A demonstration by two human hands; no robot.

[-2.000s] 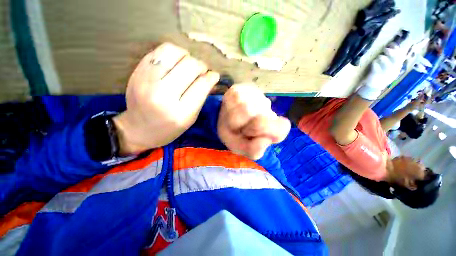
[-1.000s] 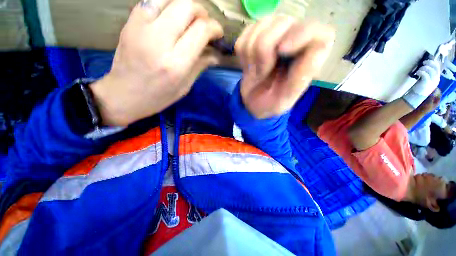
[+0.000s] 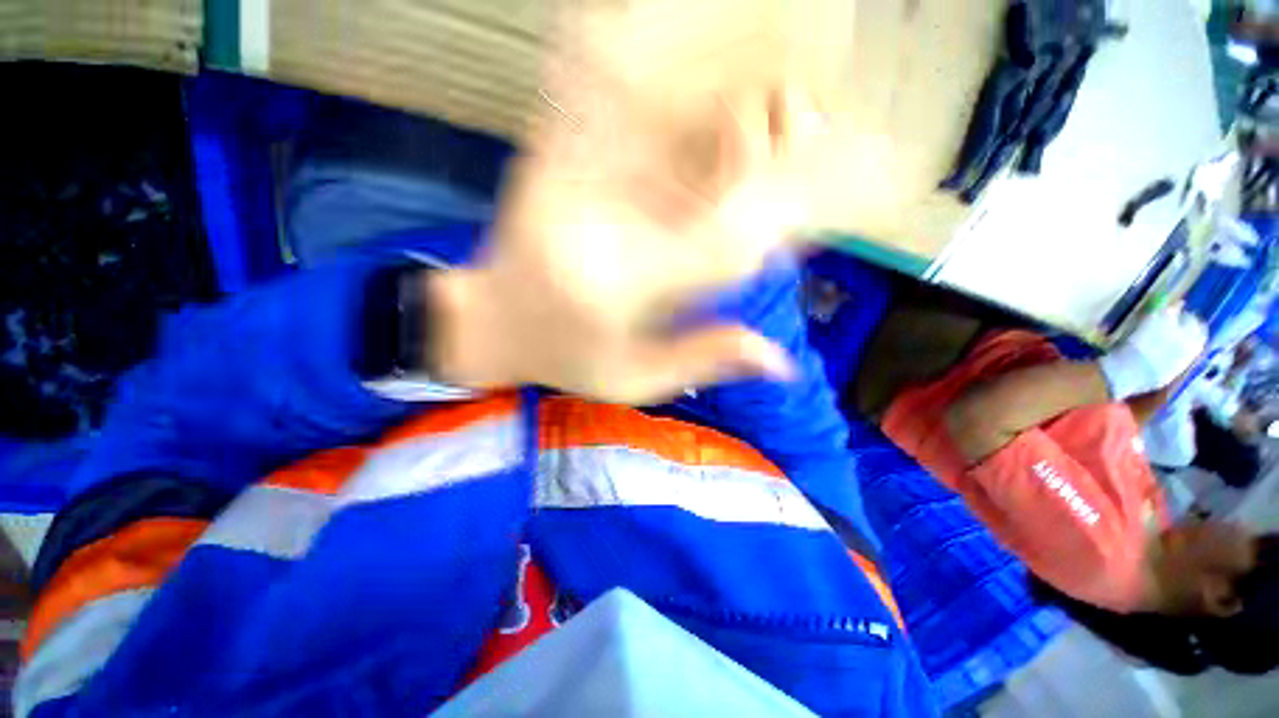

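Observation:
My left hand point(image 3: 603, 267), with a dark watch at the wrist, is strongly blurred in the middle of the view. Its thumb stands apart from the other fingers, and no part shows in it. My right hand point(image 3: 807, 161) is a blurred shape behind and beside it, over the table edge; its fingers and anything in them cannot be made out. A heap of long black parts point(image 3: 1031, 91) lies at the right of the cardboard point(image 3: 407, 49). One black part point(image 3: 1147, 201) lies apart on the white surface point(image 3: 1094, 154).
A person in an orange-red shirt point(image 3: 1045, 463) and light gloves sits at the right. A blue slatted crate point(image 3: 940, 561) is below the table edge. A dark-filled container point(image 3: 98, 253) with a blue wall is at the left. The table has a green edge.
My hands have gone from close together at a small dark part to overlapping and blurred. My left hand has moved right and its thumb has opened out. The green cap no longer shows.

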